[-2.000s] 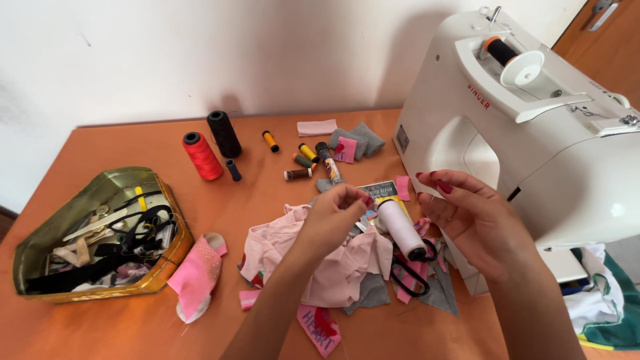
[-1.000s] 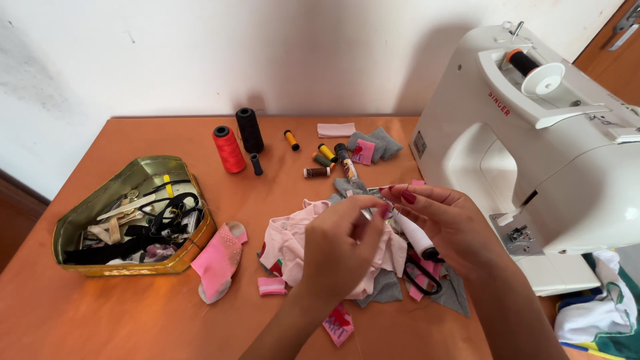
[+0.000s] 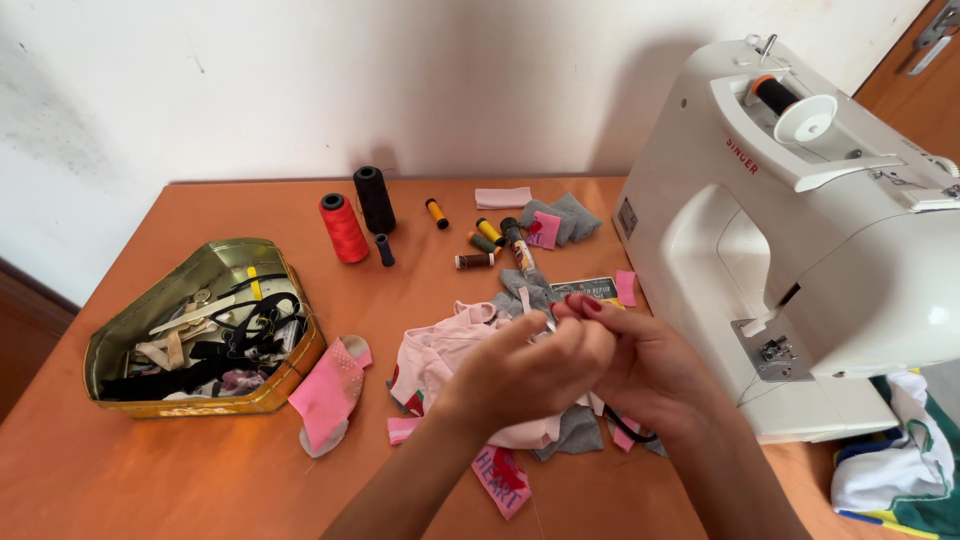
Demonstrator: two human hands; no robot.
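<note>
My left hand (image 3: 525, 371) and my right hand (image 3: 645, 356) meet at the fingertips above a light pink cloth garment (image 3: 435, 349). A small shiny metallic piece shows between the fingers of my left hand; what it is cannot be made out. The right fingertips are pinched close beside it, and whether they hold anything is hidden. Below the hands lie grey fabric pieces (image 3: 577, 435), a pink scrap with lettering (image 3: 502, 480) and part of a black scissors handle (image 3: 630, 427). A needle set card (image 3: 585, 289) lies just behind the fingers.
A white Singer sewing machine (image 3: 810, 225) stands at right. An open tin (image 3: 300, 360) of notions and a pink sock (image 3: 330, 397) are at left. Red (image 3: 345, 229) and black thread cones (image 3: 374, 201), small spools (image 3: 474, 261) and folded grey cloth (image 3: 574, 217) lie toward the wall.
My hands were apart two seconds ago, with the white thread cone visible between them. They have come together at the fingertips, and they now cover that cone.
</note>
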